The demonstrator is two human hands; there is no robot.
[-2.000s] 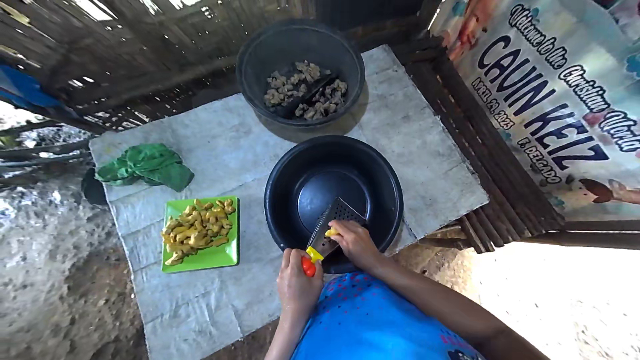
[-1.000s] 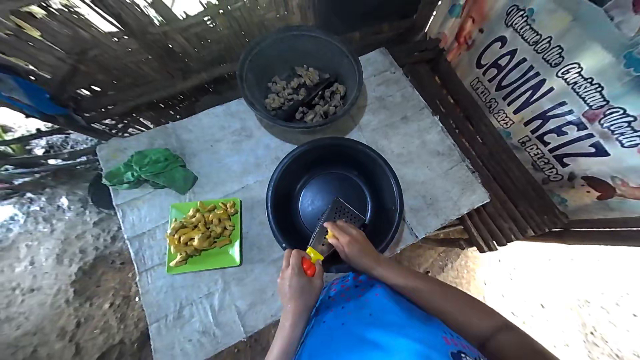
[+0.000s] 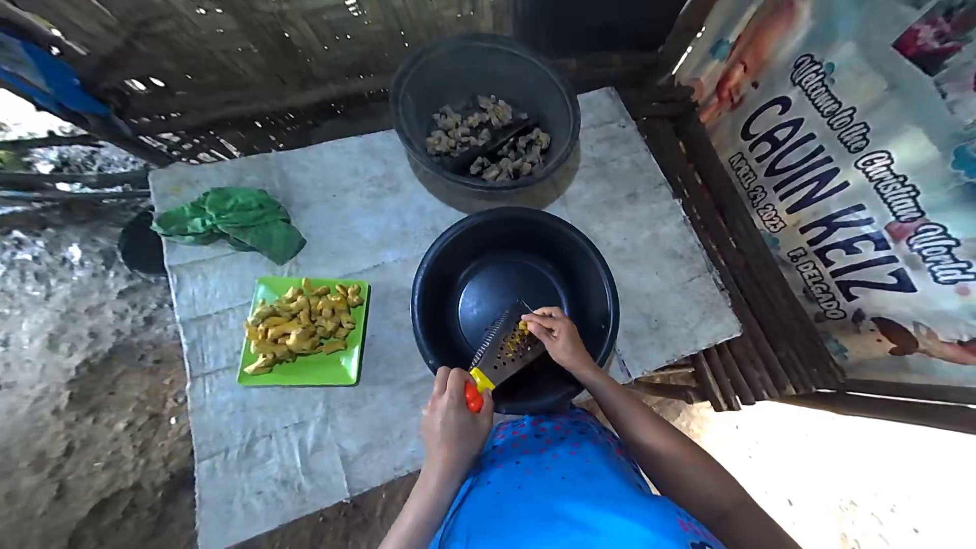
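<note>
My left hand (image 3: pixel 456 412) is closed around the red and yellow handle of a metal grater (image 3: pixel 509 347), which slants over the near part of a black plastic basin (image 3: pixel 427 305). Between the fingertips of my right hand (image 3: pixel 555 334) is a small yellow piece of root (image 3: pixel 524 325), against the upper part of the grater's face. Yellow shreds cling to the holes below it. To the left, a square green plate (image 3: pixel 320 371) bears several peeled yellow roots (image 3: pixel 301 328), which look like ginger or turmeric.
Behind the basin stands a larger dark tub (image 3: pixel 563 114) with brownish knobbly pieces (image 3: pixel 488 133) and a dark divider-like object. A crumpled green cloth (image 3: pixel 236 221) lies at the table's back left corner. The table (image 3: pixel 282 450) has a pale covering; wooden slats and a printed banner (image 3: pixel 854 175) are on the right.
My right hand has moved up the grater's face towards its far end. More of the perforated face, with yellow shreds on it, now shows. My left hand keeps its hold on the handle.
</note>
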